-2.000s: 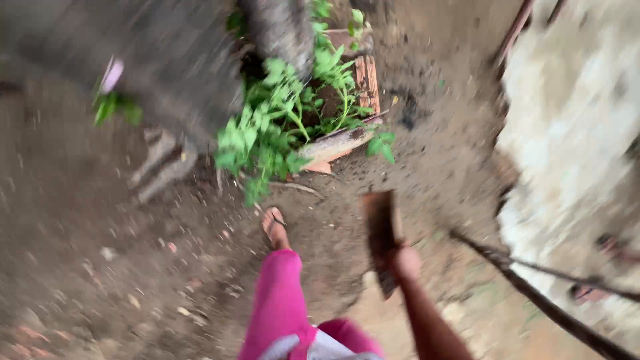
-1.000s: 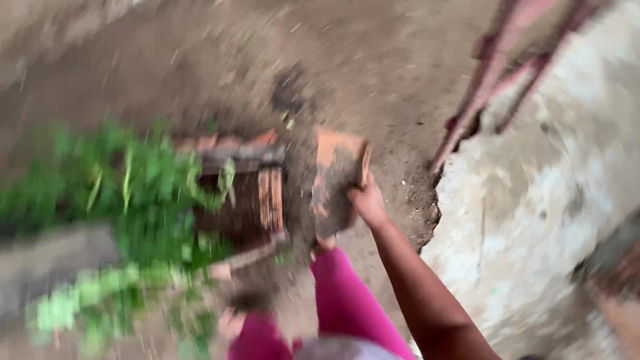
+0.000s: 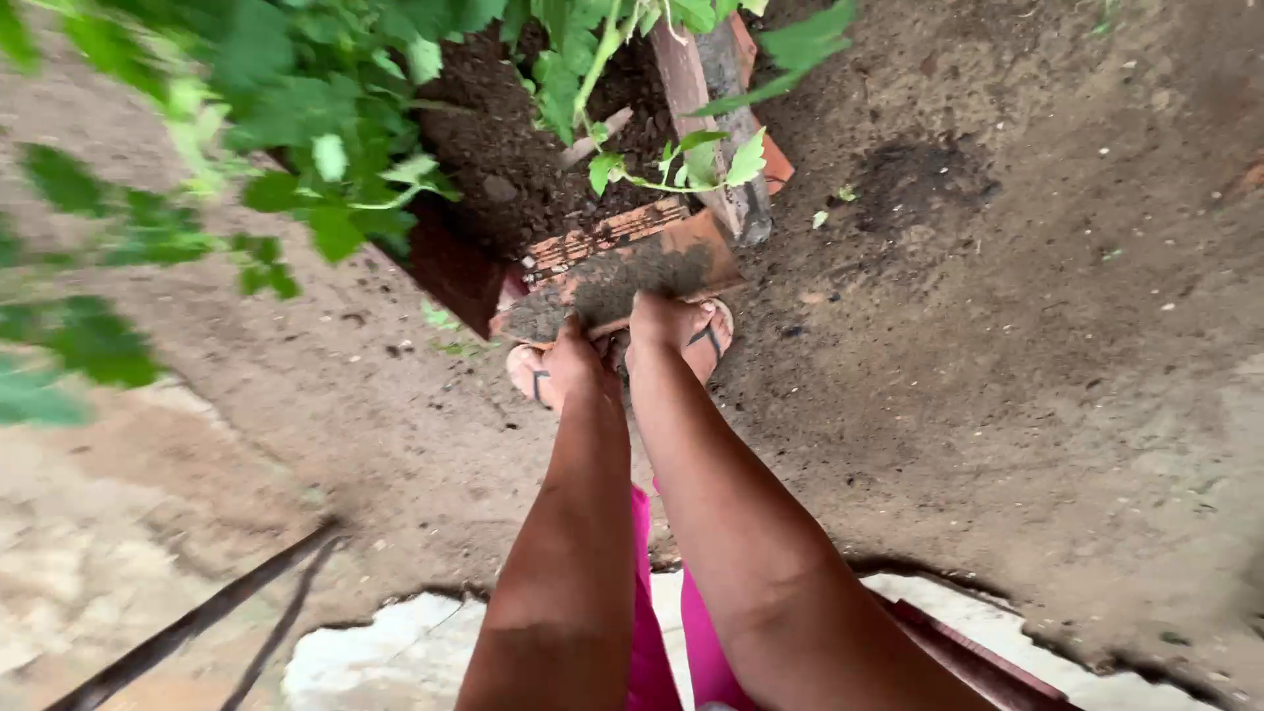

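Note:
Both of my hands grip the near long edge of a clay roof tile or flat brick piece (image 3: 642, 276) caked with grey-brown dirt. My left hand (image 3: 578, 360) holds it toward its left end, and my right hand (image 3: 660, 321) holds it right of the middle. Thumbs lie on top; the other fingers are mostly hidden. Just beyond the piece is a ridged red clay brick (image 3: 602, 237) at the near edge of a soil bed (image 3: 504, 178). My feet in flip-flops (image 3: 716, 341) stand close below the held piece.
Leafy green plants (image 3: 316, 109) overhang the bed. A weathered board (image 3: 706, 118) edges its right side, and a dark red panel (image 3: 449, 267) its left. Bare dirt (image 3: 938, 375) spreads right. Dark poles (image 3: 217, 612) lie lower left, with broken pale concrete (image 3: 395, 652) along the bottom.
The clay piece was in one hand; now both hands hold it, close to the near edge of the plant bed. The view has turned strongly.

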